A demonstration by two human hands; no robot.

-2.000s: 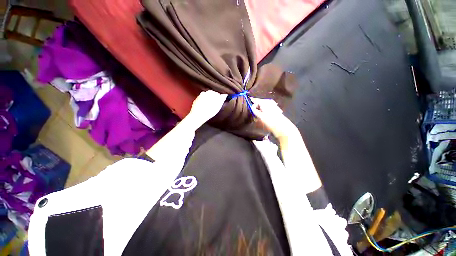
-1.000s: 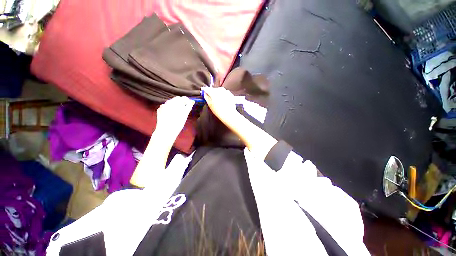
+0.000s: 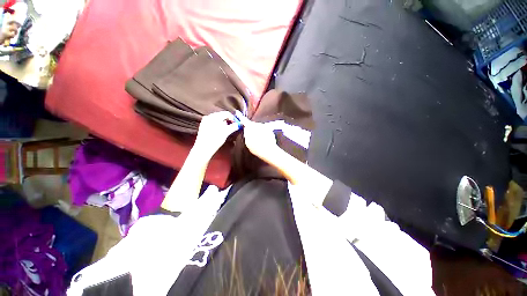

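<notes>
A bundle of dark brown panels [image 3: 185,87] lies across the corner of the red-covered table, gathered at a narrow waist, with its short end over the black table's edge. A blue tie strip [image 3: 238,120] shows at the waist between my hands. My left hand [image 3: 215,132] pinches the strip from the left. My right hand [image 3: 260,139] is at the knot from the right, its fingers closed on the strip. Both hands are overexposed, so finger detail is lost, and they partly hide the knot and the bundle's lower part.
The black-covered table [image 3: 399,115] spans the right. A steam iron [image 3: 467,200] with blue and yellow lines stands at its lower right edge. A blue crate [image 3: 503,34] is at the upper right. Purple-and-white garments [image 3: 115,179] lie on the floor at left. Part of a person's hand shows at upper left.
The view has swung, and the bundle now points to the upper left instead of straight up. The hands have drawn closer together at the knot, and less blue strip shows.
</notes>
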